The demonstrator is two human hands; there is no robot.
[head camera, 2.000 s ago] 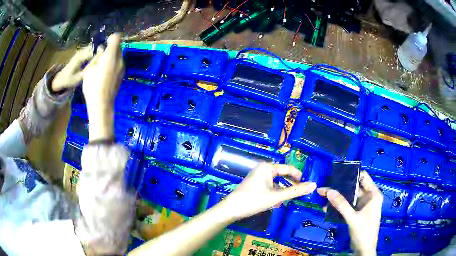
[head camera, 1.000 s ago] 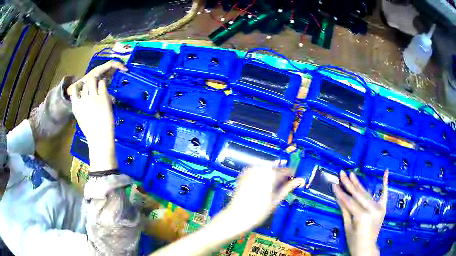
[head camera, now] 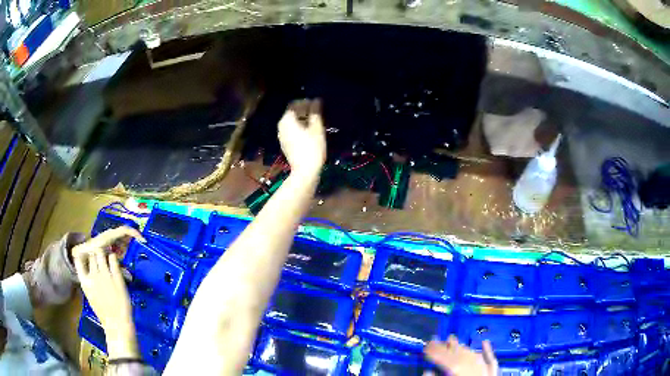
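Note:
My left hand [head camera: 303, 138] is stretched forward over the dark heap of solar panels [head camera: 352, 175]; its fingertips are blurred against the dark heap, and whether they hold a panel cannot be told. My right hand [head camera: 463, 358] is low at the bottom edge, partly cut off, fingers apart over the fitted housings, holding nothing visible. A fitted blue housing [head camera: 408, 320] with a dark panel lies just above it. Housings without panels [head camera: 501, 285], with dark blobs in their recesses, lie to the right.
Another person's hand [head camera: 106, 283] is over housings at the left, beside stacked cardboard trays [head camera: 22, 213]. A clear glue bottle [head camera: 536, 183] stands behind the rows, with a blue cord coil [head camera: 618, 192] right of it. A tan rope [head camera: 220, 172] curves left of the heap. A raised shelf edge crosses the top.
The view has shifted up towards the back of the bench. My left hand has moved from the rows to the panel heap. The panel my right hand held earlier was laid in a housing.

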